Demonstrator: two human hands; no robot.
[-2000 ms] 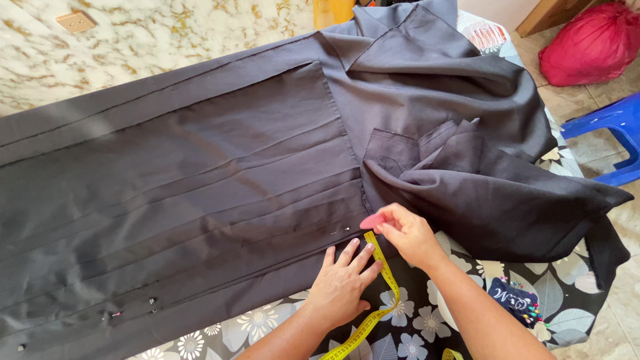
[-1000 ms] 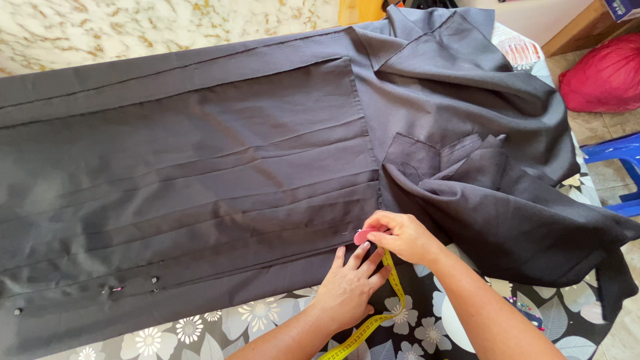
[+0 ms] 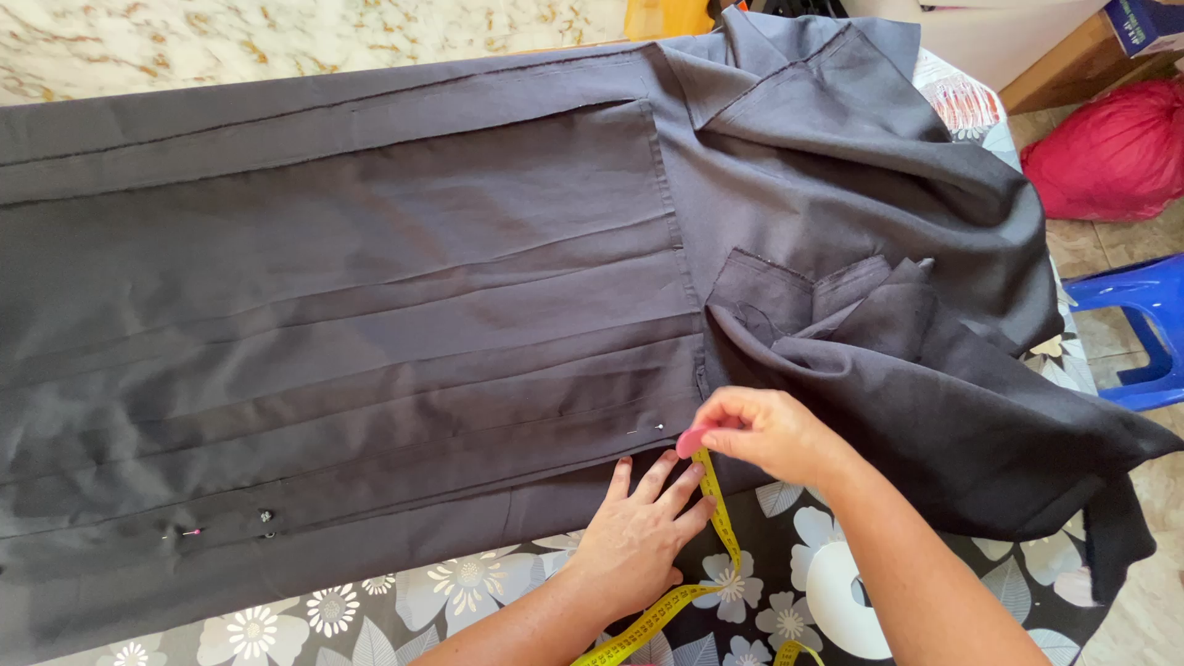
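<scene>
Dark grey fabric [image 3: 416, 277] with long folded seams lies spread out, its right part bunched in loose folds. My right hand [image 3: 758, 430] pinches a flat pink piece, perhaps tailor's chalk [image 3: 689, 442], at the fabric's lower edge. Just left of it, my left hand [image 3: 643, 527] rests palm down with spread fingers on the fabric's edge and the top of a yellow tape measure [image 3: 719, 518]. The tape runs down and curls left beneath my left wrist. A white-headed pin [image 3: 659, 426] sits above my left fingers. A pink-headed pin [image 3: 191, 532] is stuck in the fabric at lower left.
A floral tablecloth [image 3: 462, 587] shows below the fabric. A white ring-shaped object [image 3: 837, 597] lies partly behind my right forearm. Beyond the table's right side are a blue plastic stool [image 3: 1133, 324], a red bundle [image 3: 1110, 153] and a cardboard box [image 3: 1054, 83].
My right hand keeps its hold on the pink piece near the fabric's edge. The view has shifted somewhat; nothing else has plainly moved.
</scene>
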